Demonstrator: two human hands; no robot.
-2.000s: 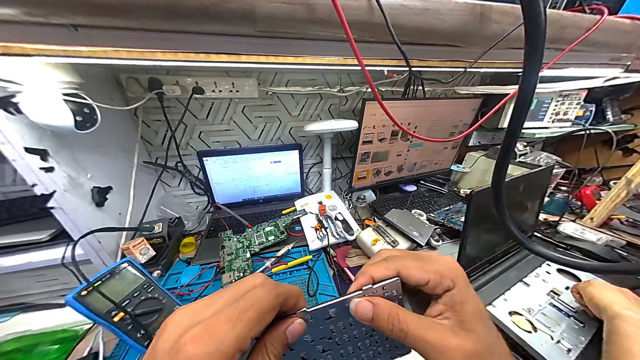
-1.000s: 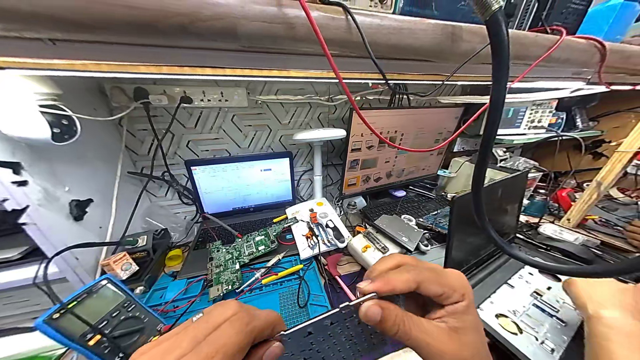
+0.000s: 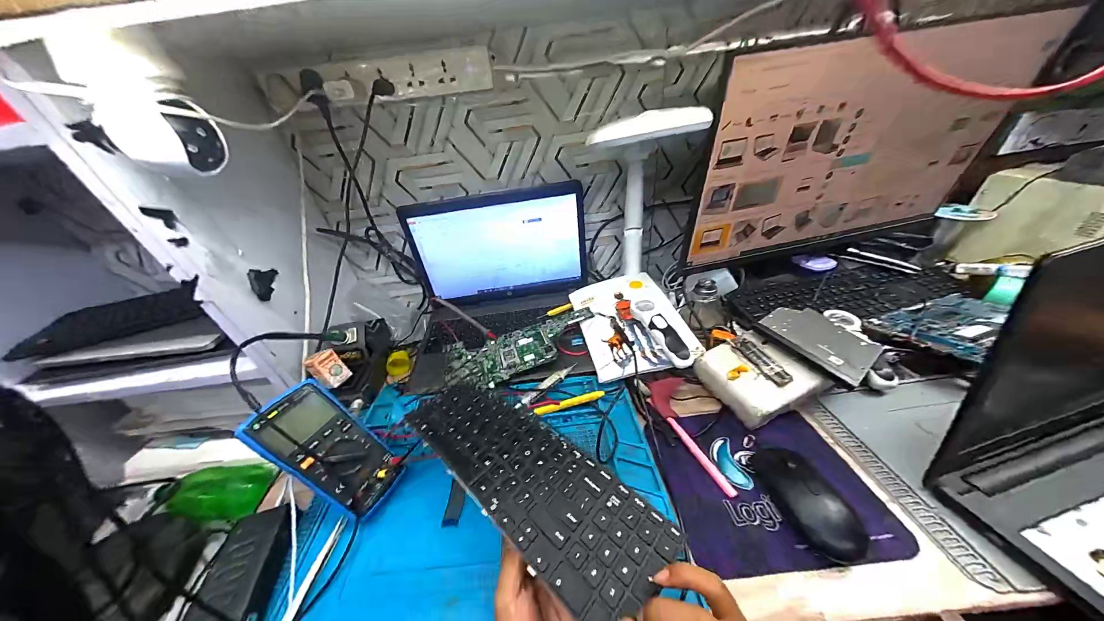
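A black laptop keyboard (image 3: 552, 500), without its case, is held tilted over the blue work mat (image 3: 405, 552), its keys facing me. My left hand (image 3: 522, 591) grips its lower left edge, mostly hidden beneath it. My right hand (image 3: 694, 595) holds the lower right corner, with a fingertip on the edge. The keyboard's far end overlaps the view of a green circuit board (image 3: 517, 352). A blue-framed multimeter (image 3: 319, 444) stands tilted on the left. Near the board lie a yellow pen-like tool (image 3: 569, 403) and thin leads.
An open laptop (image 3: 500, 246) and a large monitor (image 3: 854, 129) stand behind. A black mouse (image 3: 811, 504) lies on a purple mouse pad (image 3: 716, 552) at the right, beside another open laptop (image 3: 1026, 431). Cables hang at the back; a green object (image 3: 220, 492) lies left.
The keyboard, held at a steep angle low in view before, now shows its full key side to me. The view has shifted, and another person's hand at the right is out of sight.
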